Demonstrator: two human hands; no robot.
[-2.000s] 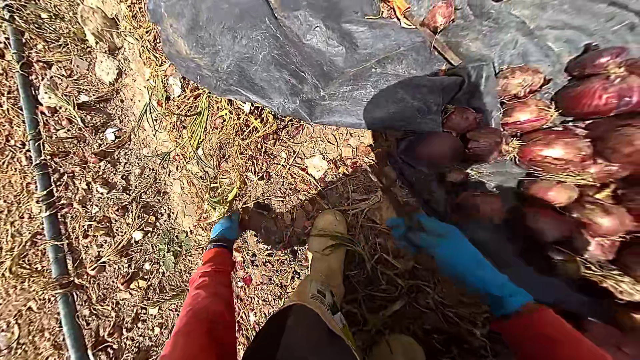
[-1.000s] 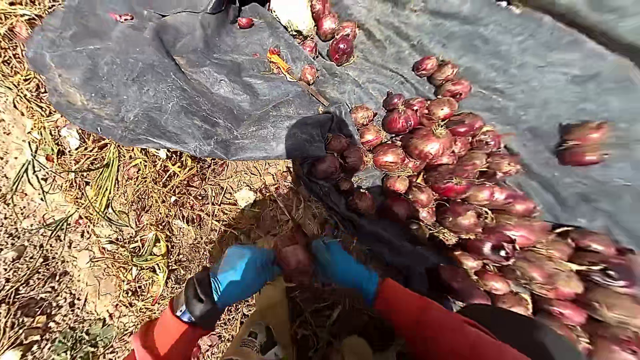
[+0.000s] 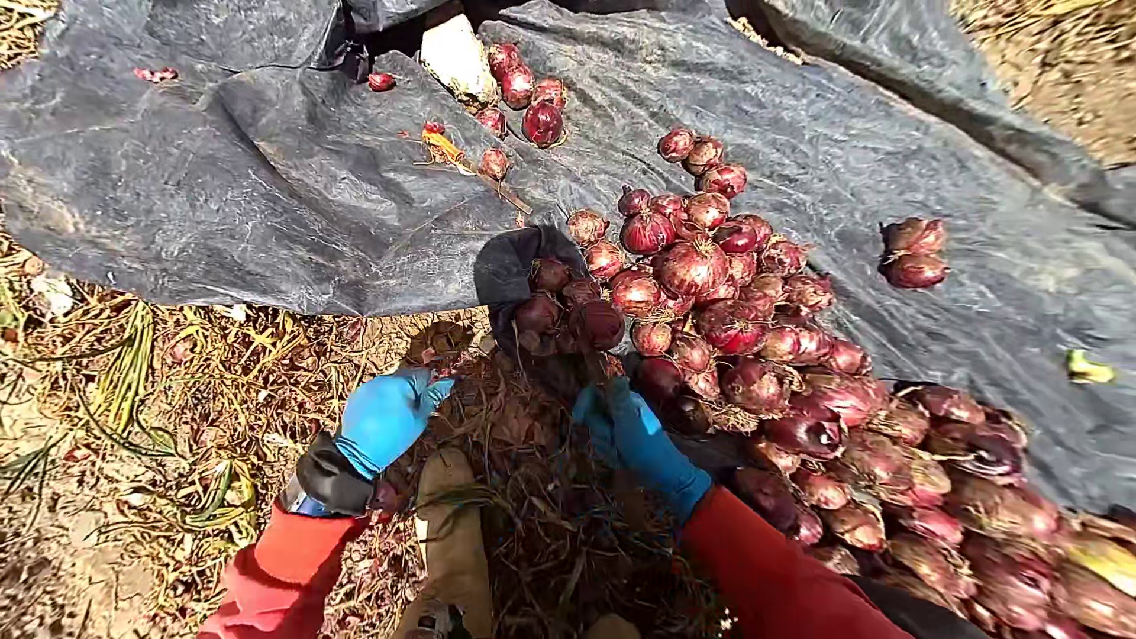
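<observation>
My left hand, in a blue glove, is over the dry plant litter left of my boot. Its fingers are curled, and no held object can be made out. Lower right of the shaded red onions is my right hand, also gloved in blue. Shadow and blur around its fingers hide whether it grips anything; a dark, thin shape shows at the fingertips. A large heap of red onions stretches from beside this hand to the lower right, on a dark plastic sheet.
Near the sheet's upper part lie a pale stone and several loose onions. Two onions rest together at the right. Dry leaves and stalks cover the soil at the left.
A second ago my hands were close together around a dark reddish thing; now they are apart, and that thing is no longer seen between them. The view has shifted.
</observation>
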